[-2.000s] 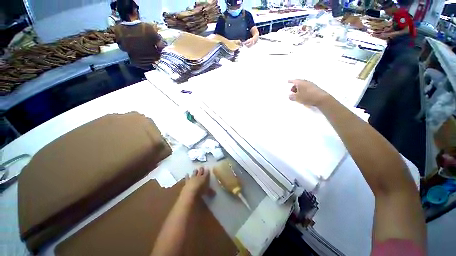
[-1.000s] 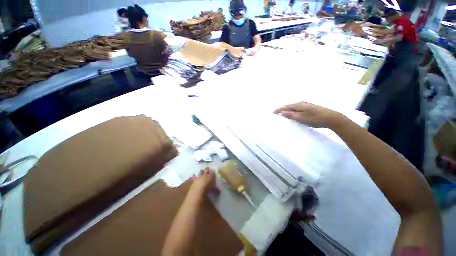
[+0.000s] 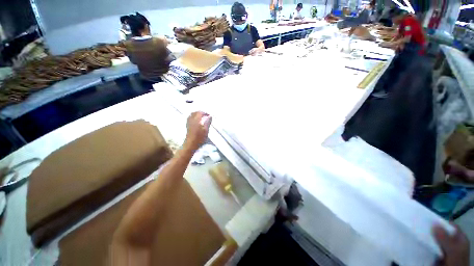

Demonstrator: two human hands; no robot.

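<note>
My left hand (image 3: 198, 130) is closed at the left edge of the white sheet stack (image 3: 244, 161), with a bit of white between its fingers. My right hand (image 3: 451, 245), blurred and cut off at the lower right, grips the edge of a large white sheet (image 3: 358, 200) spread over the stacks. The sheet's far part blends into the bright stack. A brown panel (image 3: 176, 223) lies flat in front of me, partly under my left forearm. A glue bottle (image 3: 222, 179) with a pale nozzle lies right of it.
A thick stack of brown panels (image 3: 96, 171) lies at left. Crumpled white scraps (image 3: 208, 154) lie above the bottle. A pale block (image 3: 252, 219) is at the table edge. Sheets and brown pieces (image 3: 200, 65) are piled farther back. Several people work at other tables.
My left hand has moved from the brown panel up to the white stack's left edge. My right hand has moved down and right, pulling the white sheet's edge along.
</note>
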